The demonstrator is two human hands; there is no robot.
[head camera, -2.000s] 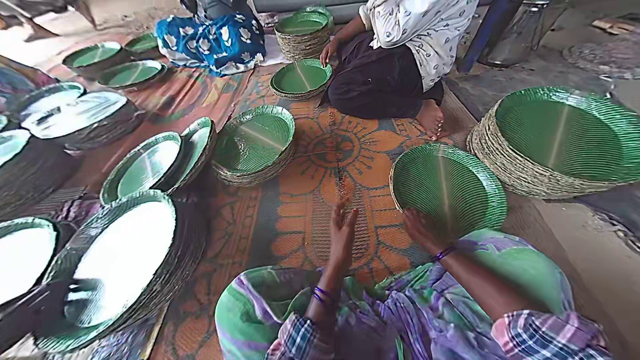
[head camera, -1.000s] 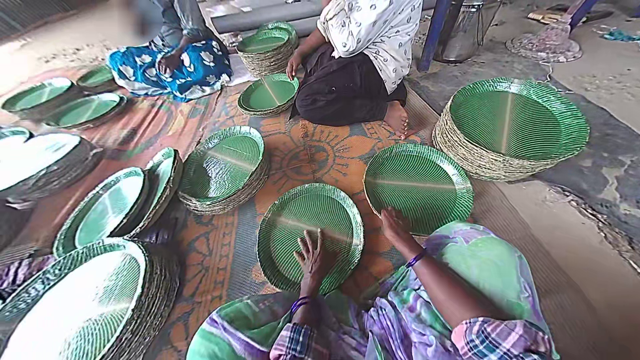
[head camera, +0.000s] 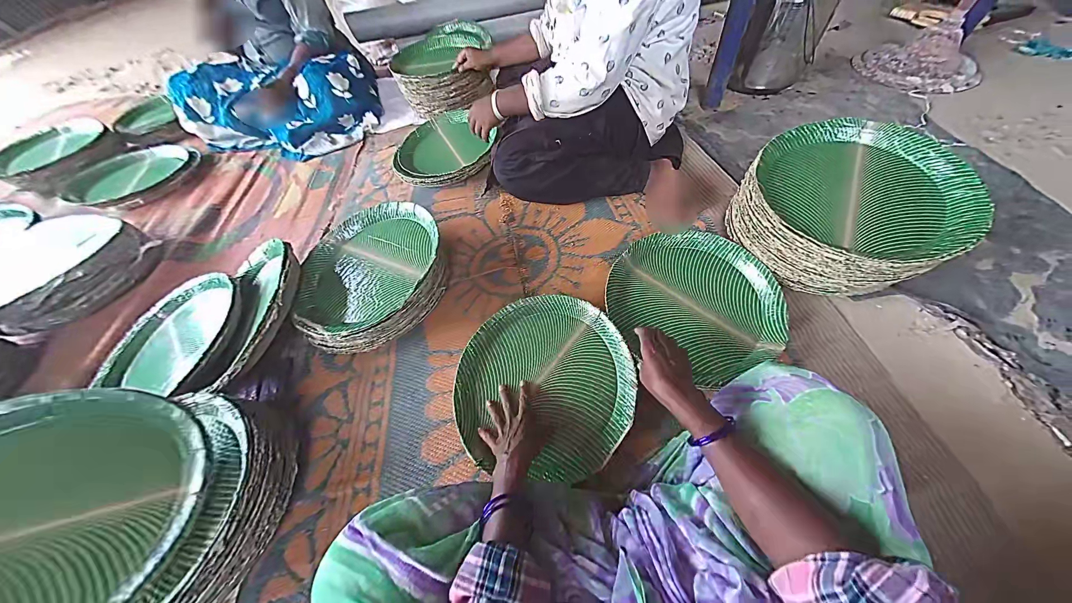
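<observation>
A round green leaf-patterned plate (head camera: 578, 402) lies in front of my lap. My left hand (head camera: 509, 431) rests on its left inner part with the fingers spread. Just right of it is a second green plate (head camera: 703, 306), slightly farther off. My right hand (head camera: 666, 368) is at the near left rim of that second plate, beside the first plate's right edge; its fingers are partly curled, and whether they grip a rim cannot be told. Each wrist wears purple bangles.
A tall stack of green plates (head camera: 854, 197) stands at the right. More stacks (head camera: 373, 268) sit left on the patterned mat (head camera: 343, 419). A co-worker (head camera: 586, 100) sits ahead, hands at a plate pile (head camera: 444, 151). Another person (head camera: 276, 100) sits at the upper left.
Two seconds ago my left hand was over bare mat; a plate now lies under it. The co-worker's hand has come to the nearer plate pile. The view has shifted somewhat.
</observation>
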